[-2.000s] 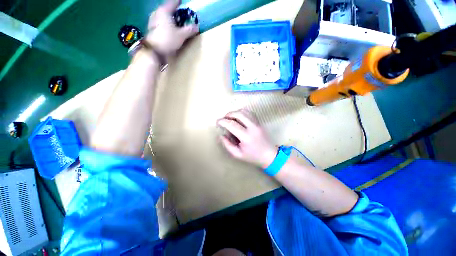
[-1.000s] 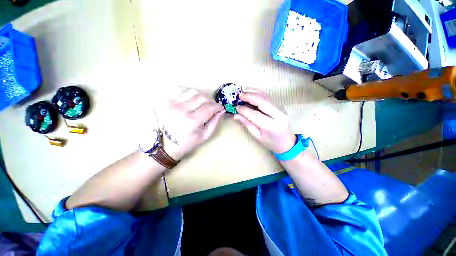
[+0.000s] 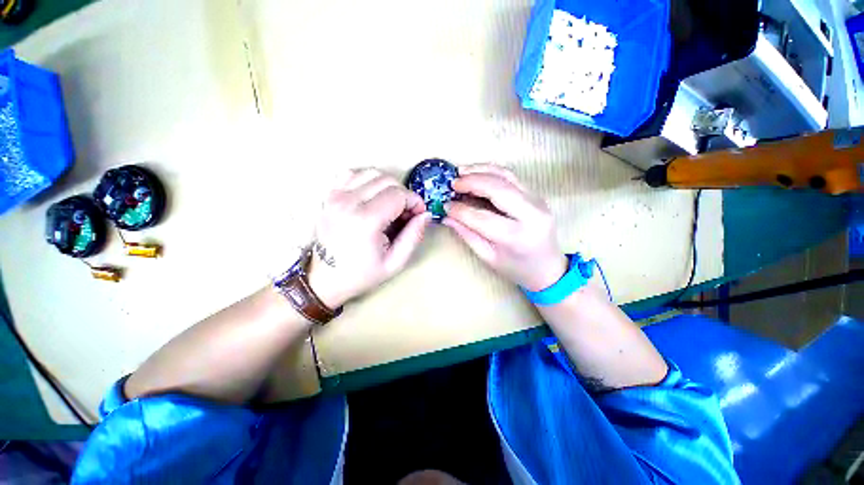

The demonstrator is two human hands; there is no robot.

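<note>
A round black housing [image 3: 435,180] with a circuit board, green at its lower edge, is between my hands above the tan cardboard. My left hand [image 3: 365,227], bare, with a brown-strapped watch, holds its lower left edge with thumb and fingertips. My right hand [image 3: 502,218], with a teal wrist band, grips its right side. The fingertips hide part of the lower edge. No gold cylinder is visible on this unit. Two similar housings [image 3: 130,197] lie at the left, each with a gold cylinder [image 3: 142,250] on leads.
A blue bin of small white parts [image 3: 644,71] stands upper right, beside a pale metal box [image 3: 748,80]. An orange electric screwdriver [image 3: 767,167] reaches in from the right, its dark tip pointing left. Another blue bin [image 3: 47,123] is at the left edge. A thin black cable [image 3: 694,237] runs at right.
Since two seconds ago, my left hand has come from the far left to the middle, and both hands now hold a housing. In the last second they have barely moved.
</note>
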